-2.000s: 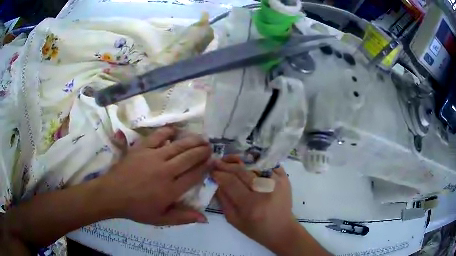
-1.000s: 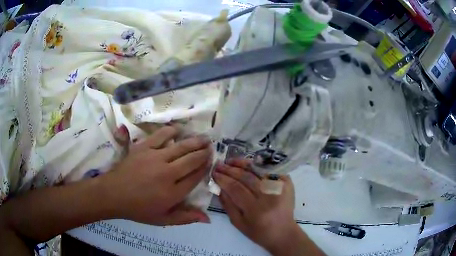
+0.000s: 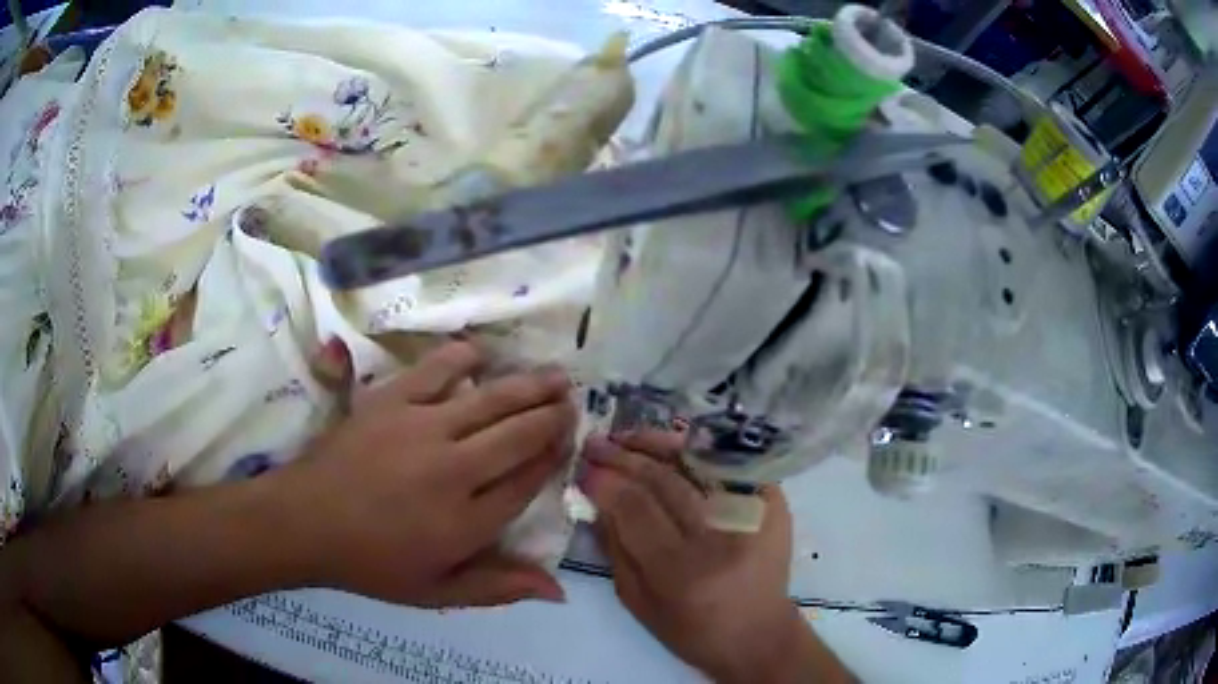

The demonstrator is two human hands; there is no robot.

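Observation:
The cream floral garment piece (image 3: 267, 307) lies bunched left of the white sewing machine (image 3: 828, 294). My left hand (image 3: 441, 468) lies flat on the cloth with its fingertips beside the needle area. My right hand (image 3: 701, 555) is right of it, palm down, fingertips by the presser foot (image 3: 635, 408) at the cloth edge. A pale finger wrap (image 3: 736, 510) shows on it. A small white strip end (image 3: 577, 505) shows between the hands. The needle itself cannot be made out.
Black thread snips (image 3: 924, 624) lie on the white table right of my right hand. A long grey bar (image 3: 534, 207) crosses above the cloth. A green thread cone (image 3: 842, 80) stands on the machine. A printed ruler (image 3: 387, 655) runs along the front edge.
The machine has shifted right and slightly down in view. The hands stay beside the needle area with little change. The white strip end between them now looks smaller and crumpled.

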